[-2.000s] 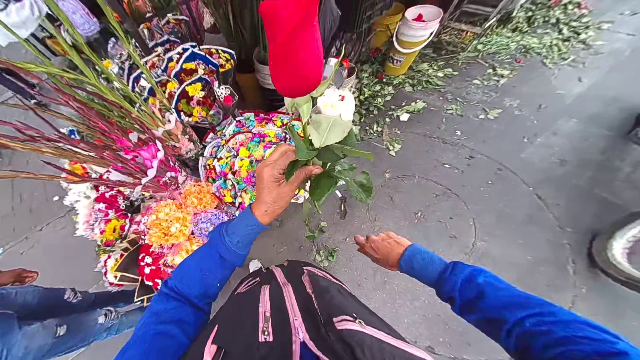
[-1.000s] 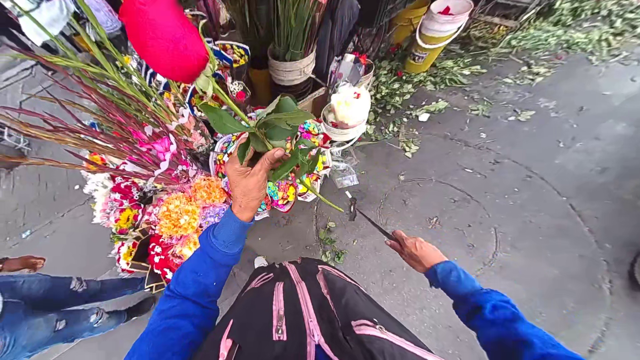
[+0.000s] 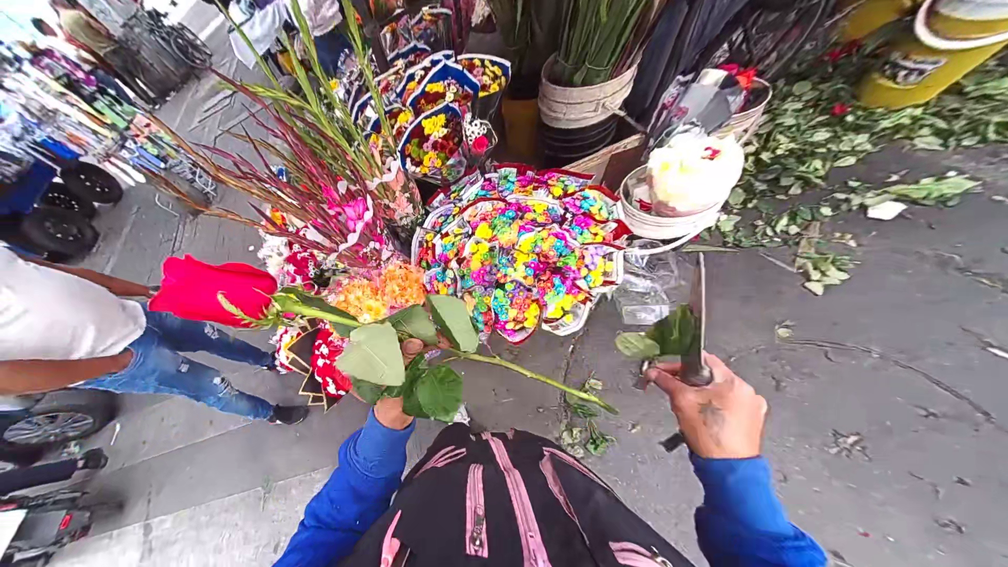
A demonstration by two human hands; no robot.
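Observation:
My left hand [image 3: 398,398] grips the stem of a long red rose [image 3: 216,291], partly hidden by the rose's green leaves. The bloom points left and the bare lower stem [image 3: 543,378] slants down to the right. My right hand [image 3: 720,409], apart from the stem, is closed on a knife [image 3: 698,323] with its blade upward. A few green leaves [image 3: 669,335] lie against the blade, above my thumb. Beyond both hands are many small multicoloured bouquets [image 3: 512,252].
Flower buckets [image 3: 583,102] stand behind the bouquets, and a white pail [image 3: 669,220] stands to their right. Cut leaves [image 3: 819,157] litter the pavement. A person in ripped jeans [image 3: 189,354] is at left. A black and pink bag [image 3: 504,504] hangs before me.
The rose has tipped from upright to lying leftward, its lower stem now bare-looking to the right. My right hand has raised the knife upright, with leaves now against it.

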